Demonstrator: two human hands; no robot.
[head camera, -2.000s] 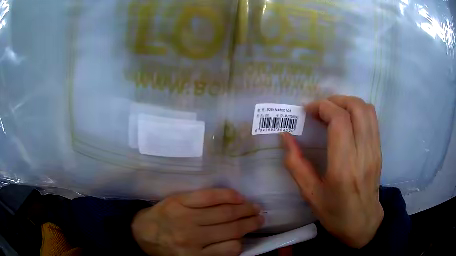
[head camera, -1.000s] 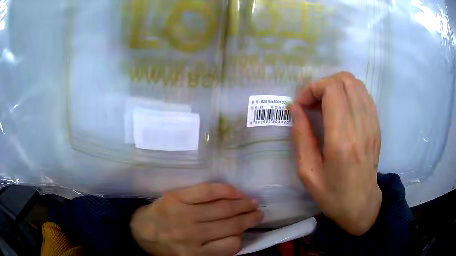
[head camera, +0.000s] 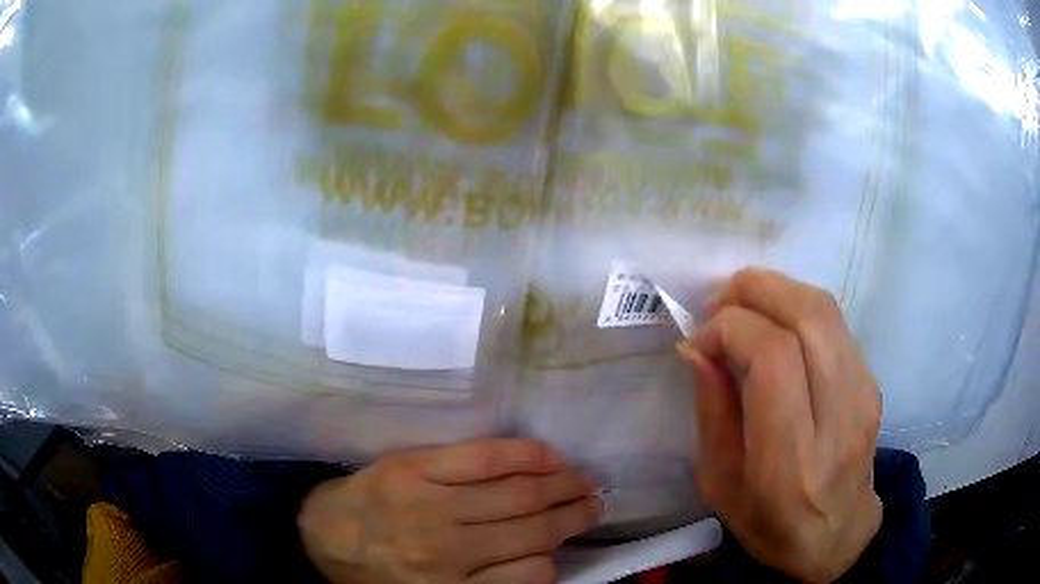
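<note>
A barcode sticker (head camera: 630, 299) lies on the clear poly bag (head camera: 616, 405) with yellow-gold lettering. Its right part is folded up, and my right hand (head camera: 787, 416) pinches that lifted corner between thumb and forefinger. My left hand (head camera: 451, 511) lies flat near the bags' lower edge, its fingers close together; whether it grips the bag edge cannot be told. A folded white label strip (head camera: 650, 550) sticks out beside my left fingertips.
Overlapping blank white labels (head camera: 405, 325) show on the left bag. Glare covers the upper right of the bags. Dark sleeves and a mustard-coloured cloth (head camera: 123, 550) are at the bottom. The table's white edge (head camera: 992, 451) curves at the lower right.
The sticker lay flat; its right side is now peeled up and folded over in my right fingers. My right hand has moved down. My left hand has hardly moved.
</note>
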